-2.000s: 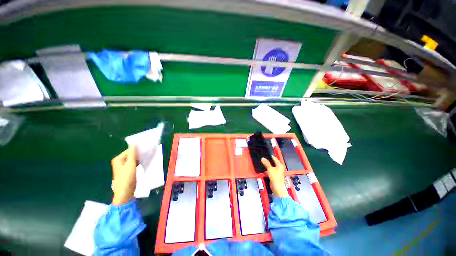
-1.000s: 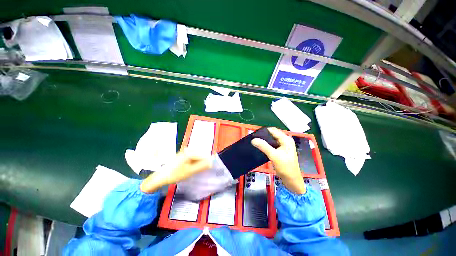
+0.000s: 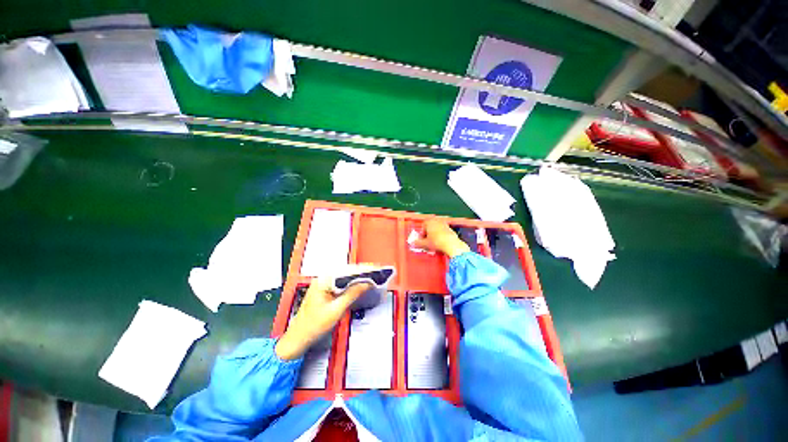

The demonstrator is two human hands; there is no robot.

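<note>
My left hand (image 3: 321, 312) holds a dark smartphone (image 3: 365, 279) in a white sleeve, tilted above the red tray (image 3: 377, 238); the phone's end shows at the sleeve's opening. My right hand (image 3: 439, 239) is at a red slot in the tray's back row, its fingertips at a small white label (image 3: 418, 242); whether they grip it I cannot tell. A covered phone (image 3: 327, 245) fills the back-left slot. Bare phones (image 3: 427, 337) with camera dots lie in the front row. Dark phones (image 3: 508, 259) lie in the back right slots, partly hidden by my right arm.
White sleeves (image 3: 246, 261) lie left of the tray, with another pile (image 3: 153, 352) nearer the front. Loose white pieces (image 3: 365, 175) and a folded white piece (image 3: 481, 192) lie beyond the tray. A white bundle (image 3: 568, 221) lies at the back right. A green partition (image 3: 371, 95) stands behind.
The phone has gone into the white sleeve and stays in my left hand. My right hand has let go of it and moved to the back-row slot with the label.
</note>
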